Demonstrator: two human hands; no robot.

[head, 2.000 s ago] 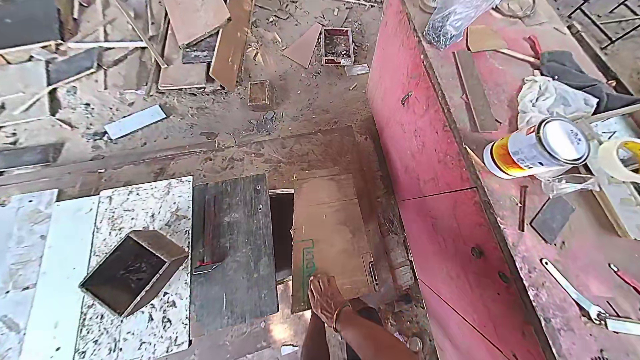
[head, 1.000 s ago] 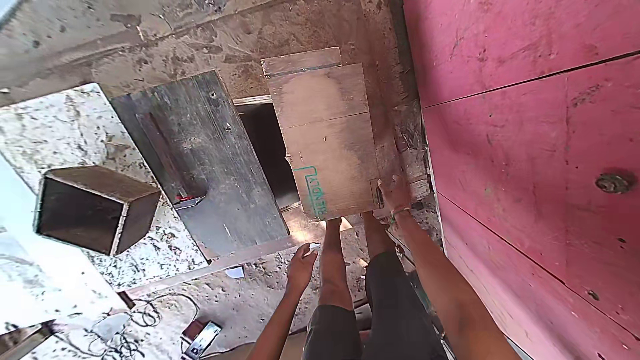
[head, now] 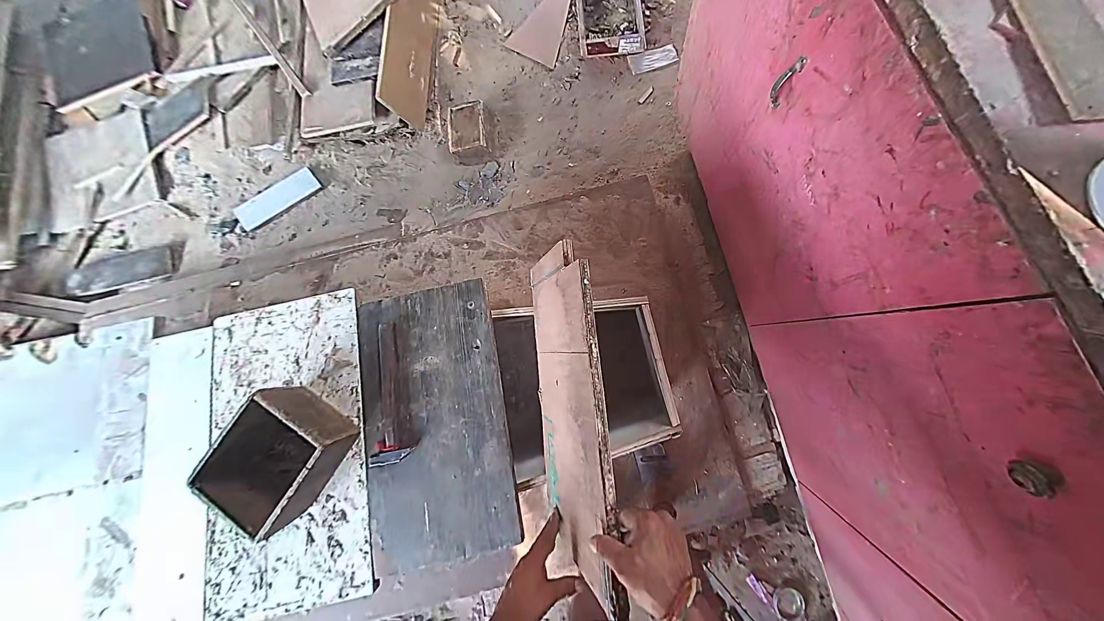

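Both hands hold a light-brown wooden board (head: 569,379), tilted up on its long edge. My left hand (head: 536,573) is at the board's near left side, its thumb along the face. My right hand (head: 649,556) grips the near right edge; a band is on its wrist. Beneath and behind the board a rectangular wooden frame or shallow box (head: 634,371) with a dark inside shows on both sides. Just left lies a dark grey wooden board (head: 440,431) with a red-marked tool (head: 392,440) on it. The board hides part of the frame.
An open wooden box (head: 285,457) sits tilted on a speckled white board (head: 302,345) at the left. A pink panelled cabinet or bench side (head: 862,216) stands close on the right. Board offcuts (head: 410,60) and a small wooden box (head: 468,129) lie on the dusty ground ahead.
The light-brown board lay flat one second ago and is now tilted up, uncovering more of the frame. My left hand, apart from it then, now touches its near end. The view has shifted.
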